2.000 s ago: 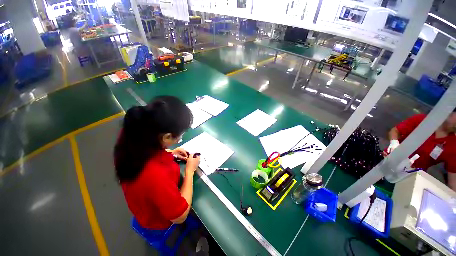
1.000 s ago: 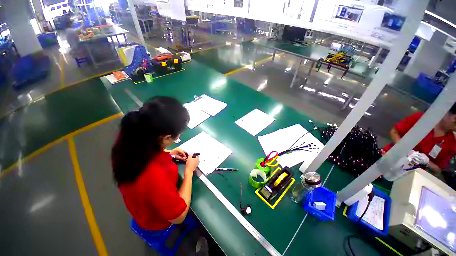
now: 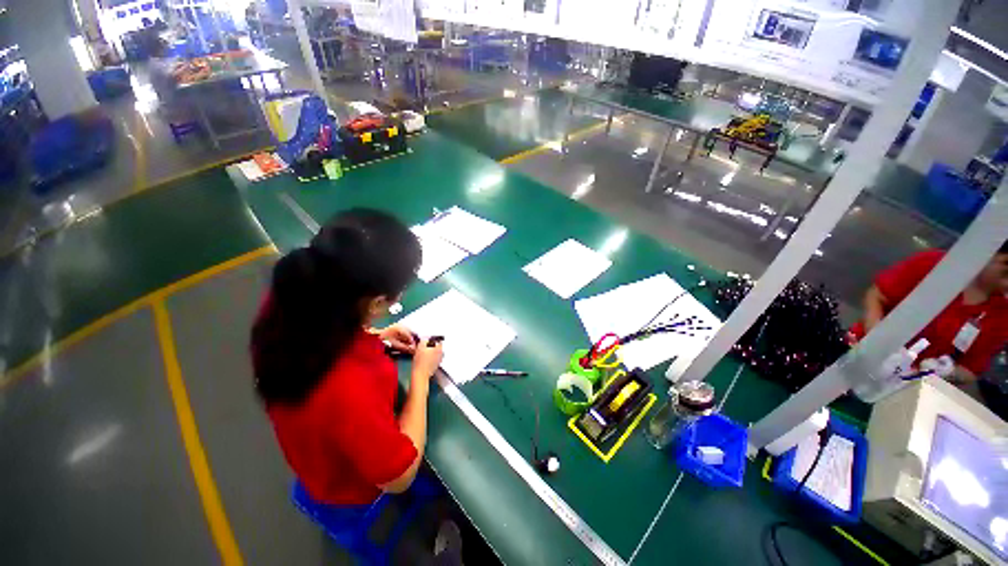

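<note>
Neither of my hands is in view. Nearest in front of me, a long steel rule (image 3: 520,462) lies along the edge of the green bench. A small round black-and-white item (image 3: 548,463) lies beside it with a thin dark strand. Green tape rolls (image 3: 574,391), scissors with red and yellow handles (image 3: 602,352) and a black-and-yellow tape dispenser (image 3: 617,405) stand together. A marker (image 3: 504,374) lies by a white work sheet (image 3: 470,332). Thin black cables (image 3: 670,328) lie on another sheet (image 3: 625,310).
A seated person in red (image 3: 337,420) holds a small dark part at the bench's left edge. A clear jar (image 3: 667,420), blue bins (image 3: 713,448), white posts (image 3: 823,238) and a beige monitor (image 3: 923,442) stand right. A dark cable bundle (image 3: 790,332) lies near another person (image 3: 940,310).
The view has shifted slightly. The far right person's hands have moved and are now lower, near the top of the monitor. The seated person's pose is nearly the same.
</note>
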